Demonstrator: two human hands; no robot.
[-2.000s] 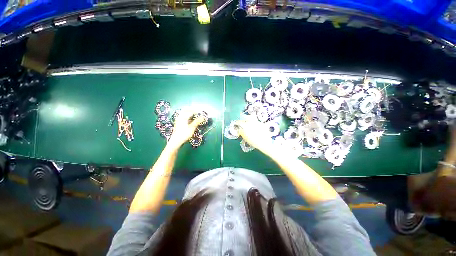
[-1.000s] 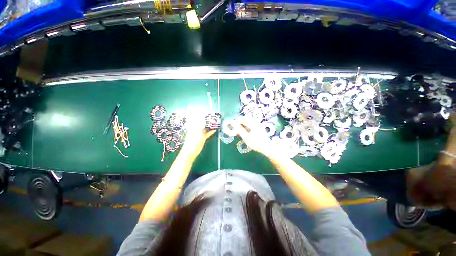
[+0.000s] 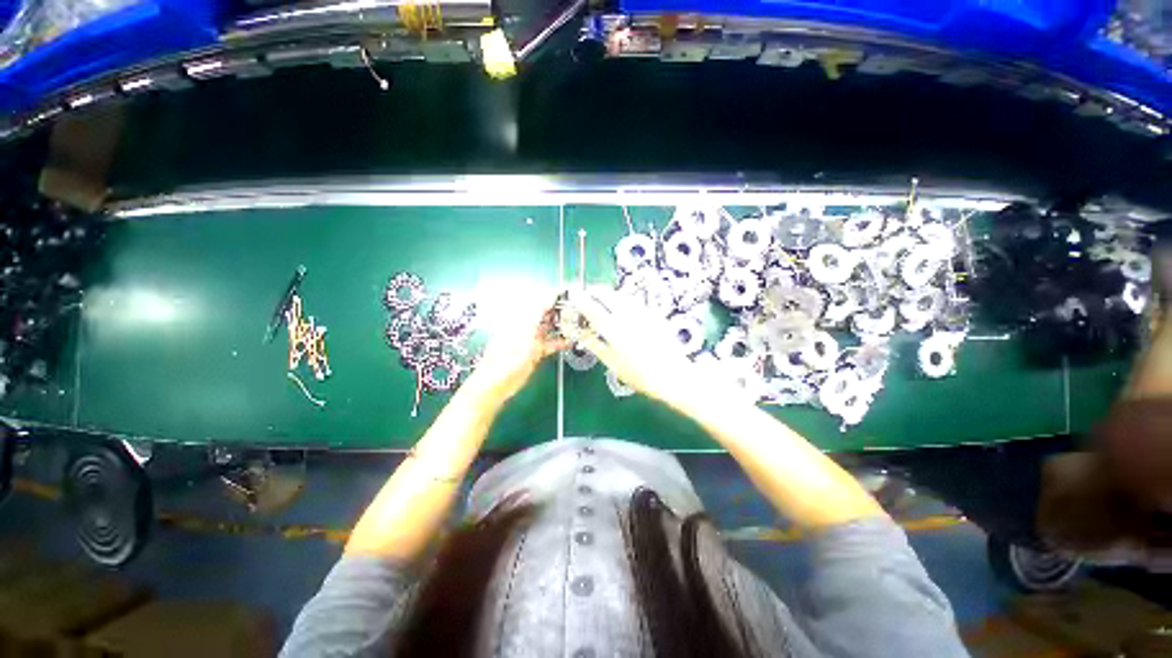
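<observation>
My left hand (image 3: 521, 345) and my right hand (image 3: 607, 332) meet over the green bench at the centre. Both grip one wound stator (image 3: 567, 319) between their fingertips, with a thin pale lead standing up from it. Glare and the fingers hide most of it, so I cannot tell whether a white ring is on it. A small pile of bare wound stators (image 3: 418, 337) lies left of my left hand. A large heap of whitish ring assemblies (image 3: 784, 309) lies right of my right hand.
A bundle of tan sticks (image 3: 306, 345) lies at the left beside a dark thin tool (image 3: 285, 298). A metal strip (image 3: 386, 197) edges the bench. Blue bins (image 3: 900, 26) and a rail with a yellow piece (image 3: 497, 53) are above. A person's blurred arm (image 3: 1148, 373) is at the far right.
My left hand left the small pile with a stator and moved right. My right hand moved slightly left from the white rings, and the hands have come together on the stator.
</observation>
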